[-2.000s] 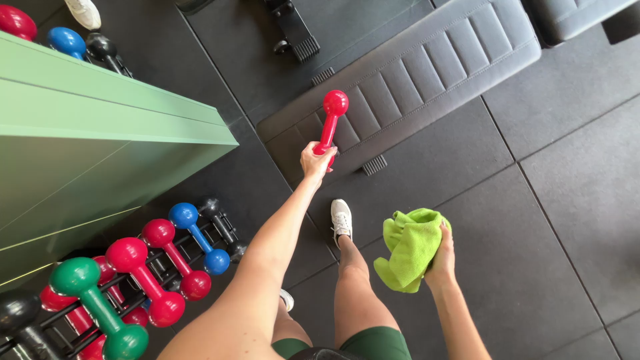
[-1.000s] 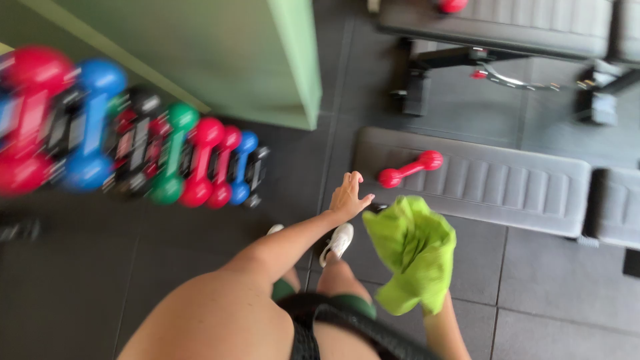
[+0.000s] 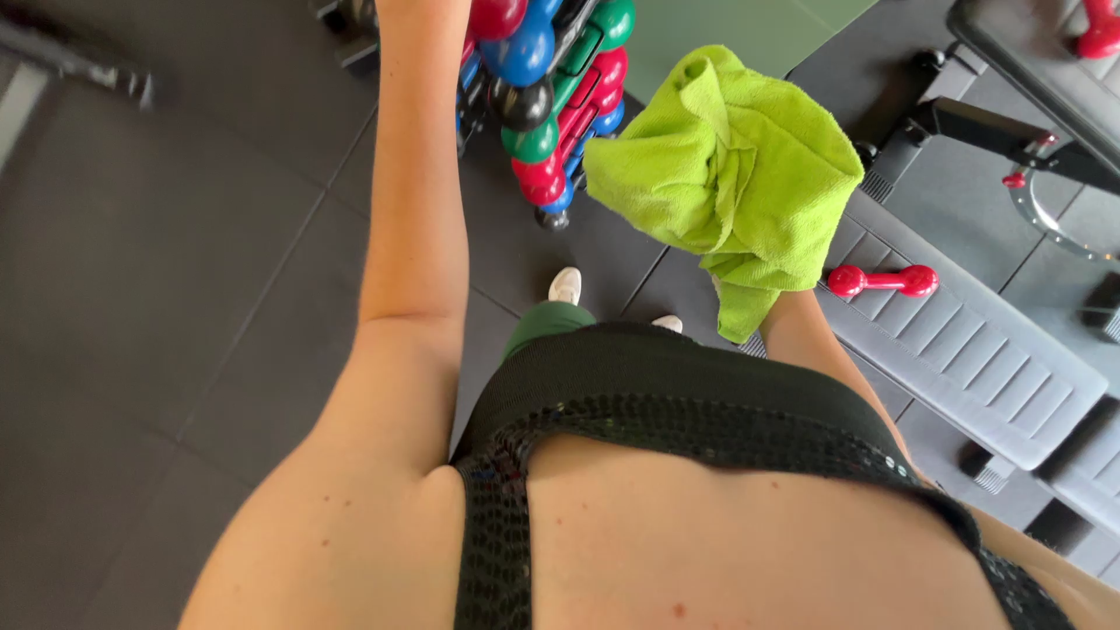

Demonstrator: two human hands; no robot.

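Observation:
My left arm stretches up past the top edge, beside the dumbbell rack; its hand is out of view. My right hand (image 3: 787,304) is mostly hidden under a crumpled lime-green towel (image 3: 744,175), which it holds in front of my body. A small red dumbbell (image 3: 884,281) lies on the grey padded bench (image 3: 980,350), just right of the towel. At the top centre, red, blue, green and black dumbbells (image 3: 525,52) sit in rows on the rack, between my left forearm and the towel.
A green wall panel (image 3: 700,26) stands behind the rack. Another bench (image 3: 1032,61) at the upper right carries a red dumbbell (image 3: 1101,31) and has a dark metal frame beneath. Dark rubber floor tiles (image 3: 219,262) spread on the left. Part of another metal frame (image 3: 79,66) shows at the upper left.
My left hand held a red dumbbell over the bench, then was empty with that dumbbell lying on the pad; now the arm reaches beside the rack. The view has turned strongly. The towel stays in my right hand.

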